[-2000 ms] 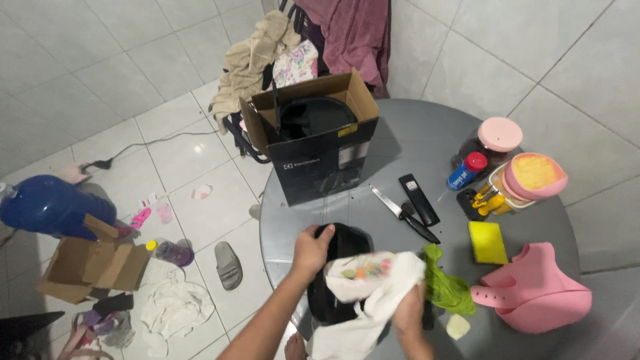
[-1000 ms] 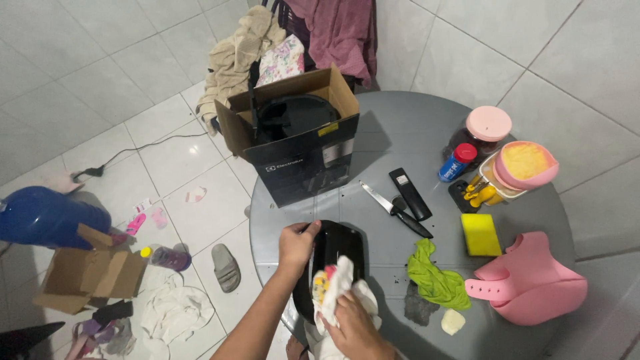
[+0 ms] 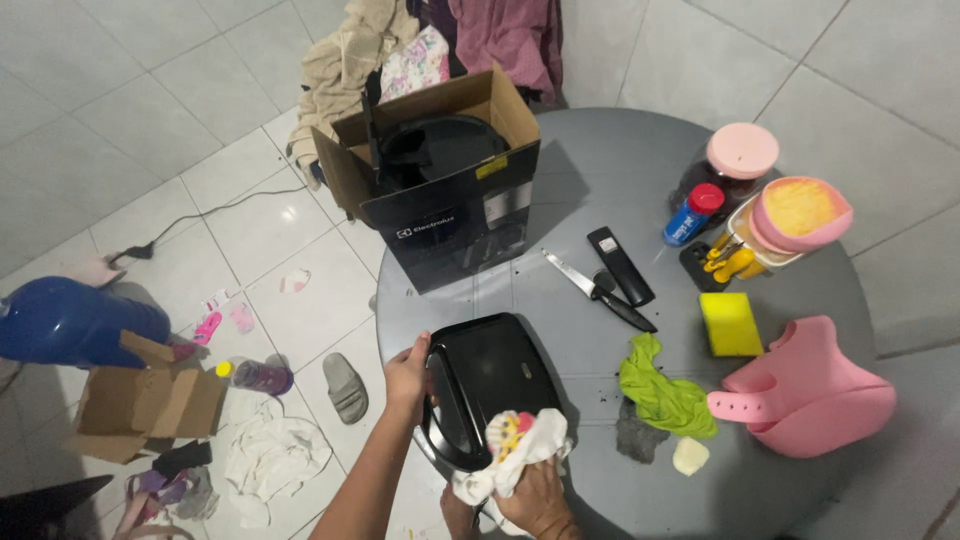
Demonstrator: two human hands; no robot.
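Note:
A black sandwich maker lies closed near the front left edge of the round grey table. My left hand grips its left side at the upper end of the handle, the thumb on the rim. Bunched under my right hand, a white cloth with a colourful print rests on the lower right part of the lid. Behind the appliance stands an open Electrolux carton with a black round-topped appliance inside. A knife lies bare beside its black sheath.
On the table's right are a yellow sponge, green cloth, pink silicone bib, lidded jar, blue bottle with red cap and pink bowl. A slipper and small cardboard box lie on the floor.
My right hand and the cloth have moved from over the table right of the sandwich maker onto its lid, then toward its lower right corner. The left hand keeps hold of the left side.

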